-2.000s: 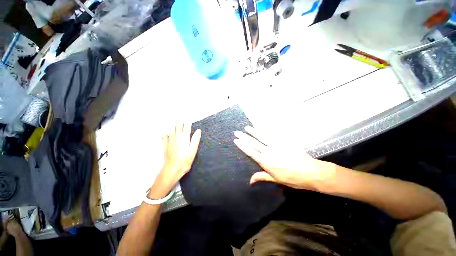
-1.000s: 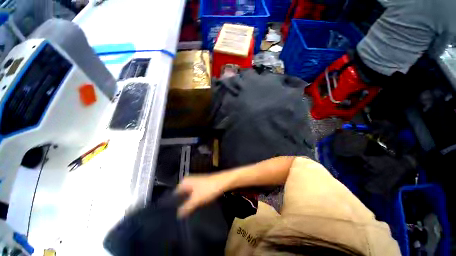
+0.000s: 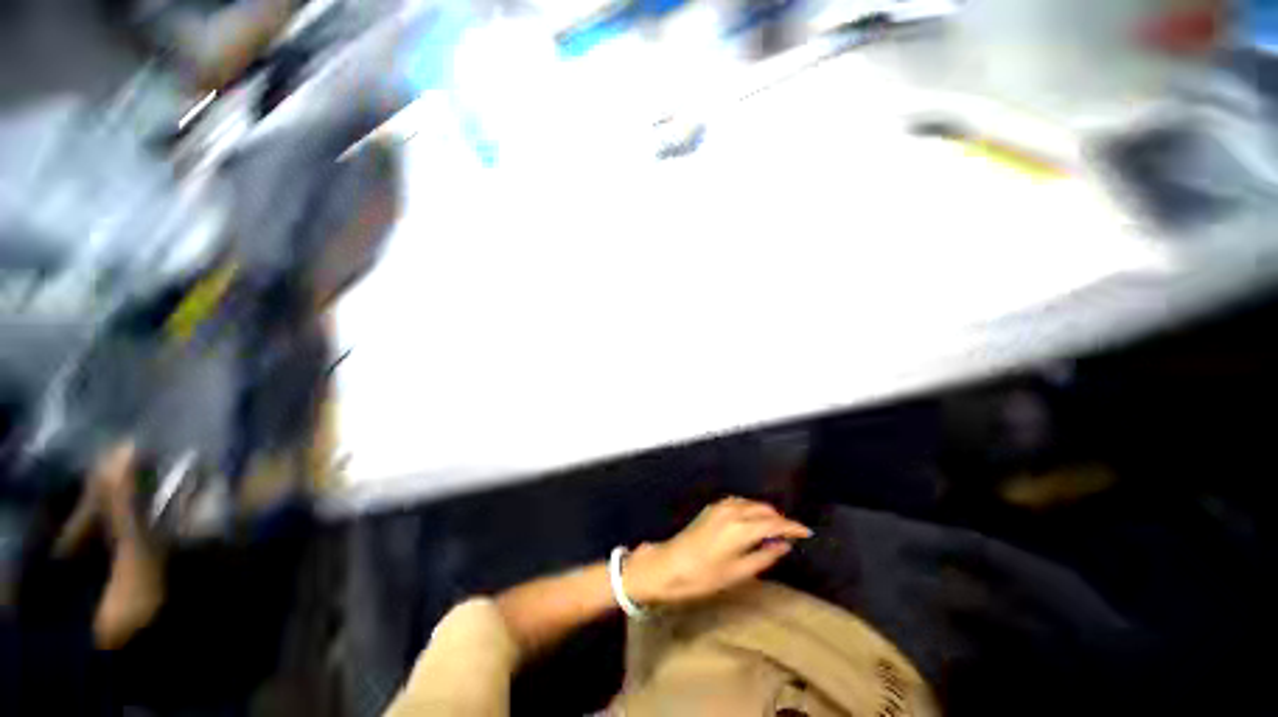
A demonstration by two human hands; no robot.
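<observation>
The picture is blurred. My left hand [image 3: 722, 549], with a white band at the wrist, is low in the middle over my lap, below the table's front edge. Its fingers are bent and point right, towards a dark fabric piece [image 3: 939, 581] hanging at the lower right. I cannot tell whether they grip it. My right hand is not in view. The white sewing table [image 3: 701, 308] shows overexposed, and the needle area [image 3: 678, 137] is a small smear near its top.
A grey fabric stack [image 3: 301, 189] lies at the table's left edge. Yellow-handled snips [image 3: 1016, 154] and a dark-filled tray [image 3: 1177, 171] lie at the upper right. The white machine body [image 3: 1065, 63] is behind them. Another person's hand and forearm [image 3: 126, 560] show at the lower left.
The view swung right to floor crates, then back to the table. The dark piece under both hands has left the tabletop. My left hand is now over my lap; my right hand has left view.
</observation>
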